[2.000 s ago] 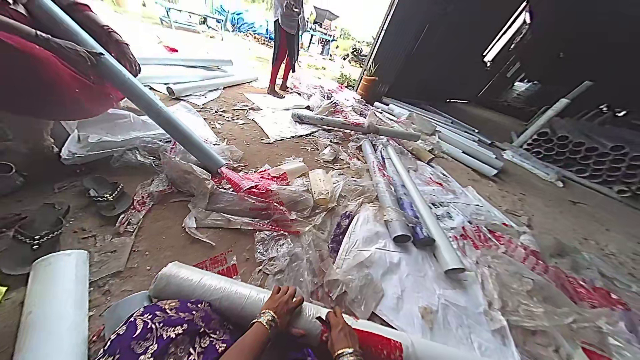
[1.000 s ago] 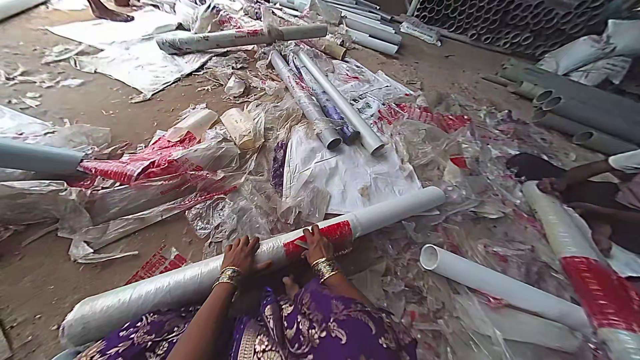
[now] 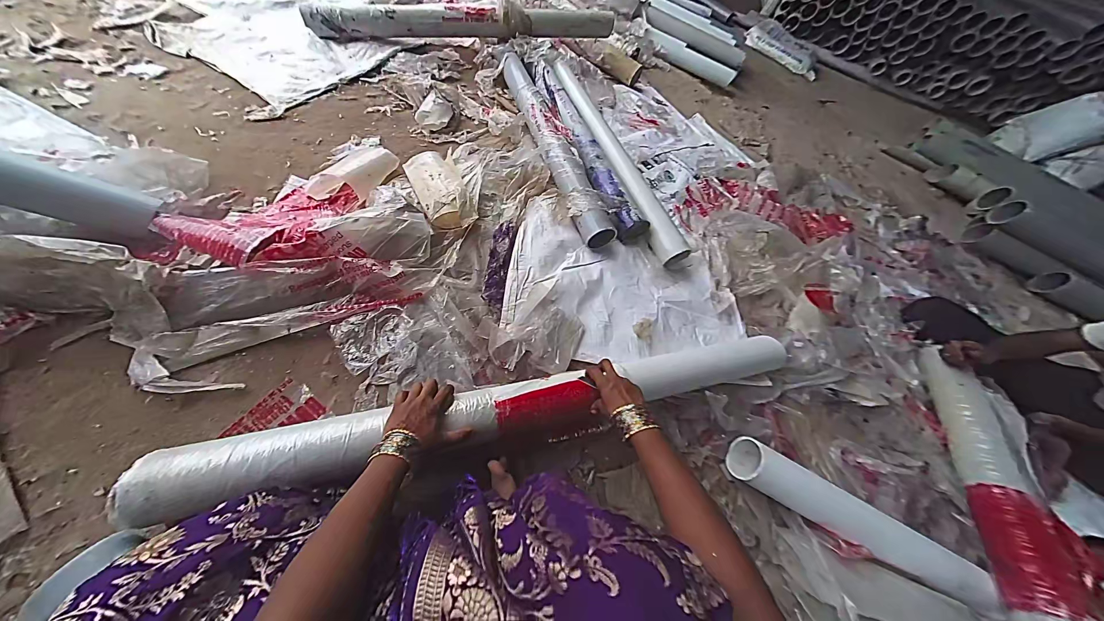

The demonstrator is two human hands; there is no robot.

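Observation:
A long white pipe (image 3: 345,444) lies across in front of me, wrapped in clear plastic film with a printed red section near its middle; its right part looks bare. My left hand (image 3: 424,416) rests over the clear-wrapped part, left of the red section, fingers bent over the top. At the right end of the red film (image 3: 543,405) my right hand (image 3: 614,392) holds the pipe, its fingers curled on the film's edge. Both wrists carry bangles. The pipe's underside is hidden behind my hands and my purple patterned cloth (image 3: 552,552).
A bare white pipe (image 3: 862,526) lies at the right, beside a co-worker's hands on a wrapped pipe (image 3: 975,431). Crumpled plastic film (image 3: 414,328) covers the ground ahead. Several pipes (image 3: 625,164) lie beyond, with stacked grey pipes (image 3: 940,43) at the back right.
The view has swung down and to the right since two seconds ago. Over the last second my right hand has moved right along the red film, to its right end.

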